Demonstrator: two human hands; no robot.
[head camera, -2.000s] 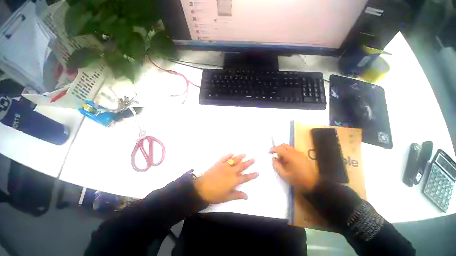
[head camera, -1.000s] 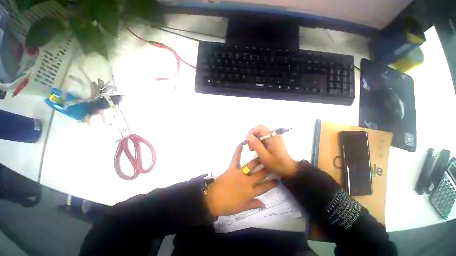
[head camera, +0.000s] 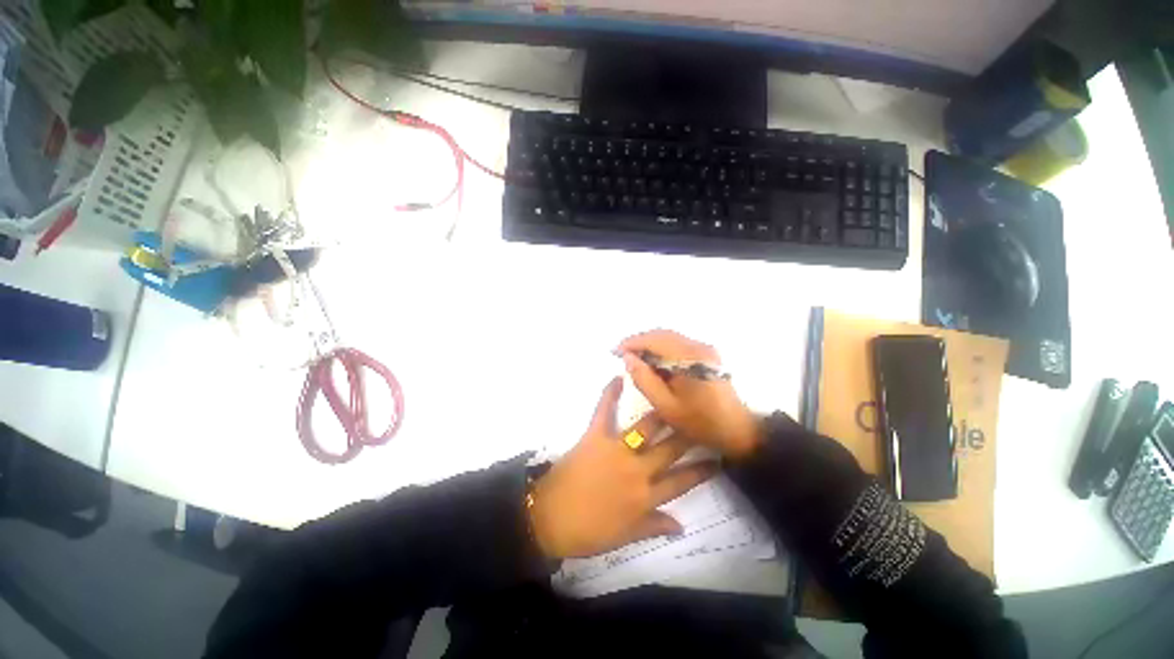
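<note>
A white paper sheet (head camera: 695, 541) with printed lines lies at the desk's front edge, partly under both hands; its upper edge blends into the white desk. My left hand (head camera: 612, 489) lies flat on it with fingers spread, a yellow ring on one finger, holding nothing. My right hand (head camera: 689, 393) is closed around a thin pen (head camera: 682, 370), its tip end near my left fingertips. What is written at the tip is too washed out to read.
Keyboard (head camera: 708, 187) and monitor (head camera: 773, 45) are ahead. Mouse (head camera: 1013, 274) on its pad (head camera: 959, 238), tan notebook (head camera: 843, 373) with smartphone (head camera: 917, 418), stapler (head camera: 1098, 438) and calculator (head camera: 1146, 496) are right. Scissors (head camera: 345, 402), red cable (head camera: 451, 142), bottle (head camera: 52, 331) and plant (head camera: 232, 64) are left.
The view has tilted down and closer. My right hand has moved left from beside the notebook to my left hand. Since one second ago the pen lies lower and flatter; my left hand is nearly still.
</note>
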